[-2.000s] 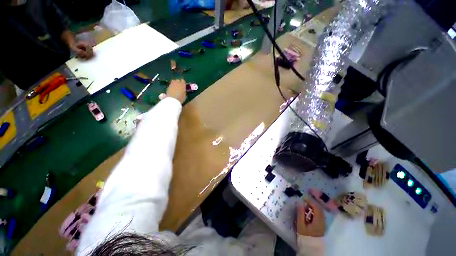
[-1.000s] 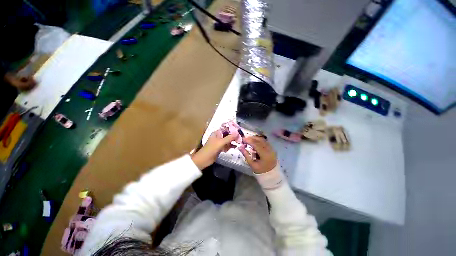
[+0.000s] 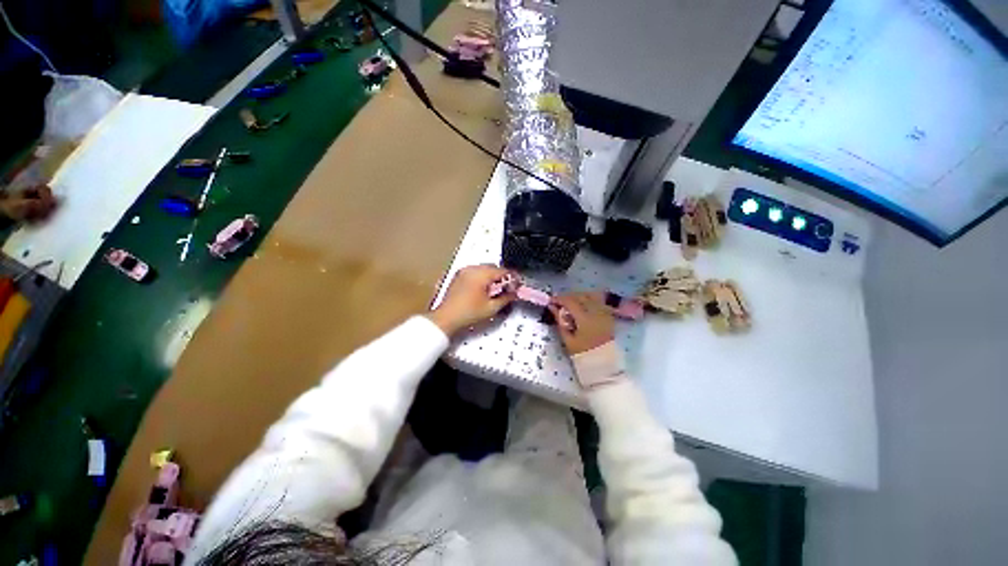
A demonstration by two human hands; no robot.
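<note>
My left hand [image 3: 473,296] holds a small pink toy car part at its fingertips over the perforated base plate [image 3: 492,352]. My right hand [image 3: 583,321] holds another small pink piece with its fingers curled. A pink toy car body [image 3: 533,295] lies between the two hands, just below the black duct inlet [image 3: 544,230]. Whether it rests on a jig is hidden. Another pink toy car body [image 3: 626,306] lies just right of my right hand. Tan toy car bodies [image 3: 671,291] are grouped on the white table.
A silver duct [image 3: 535,100] stands above the plate. A control panel [image 3: 781,220] with green lights and a monitor [image 3: 873,100] are at right. Pink cars [image 3: 166,533] are heaped on the brown bench [image 3: 298,299]. A person's hand [image 3: 28,203] is across the green belt [image 3: 144,321].
My left hand has come back from the belt to the plate beside my right hand. Since one second ago, the hands have moved slightly apart. The view has turned toward the machine and monitor.
</note>
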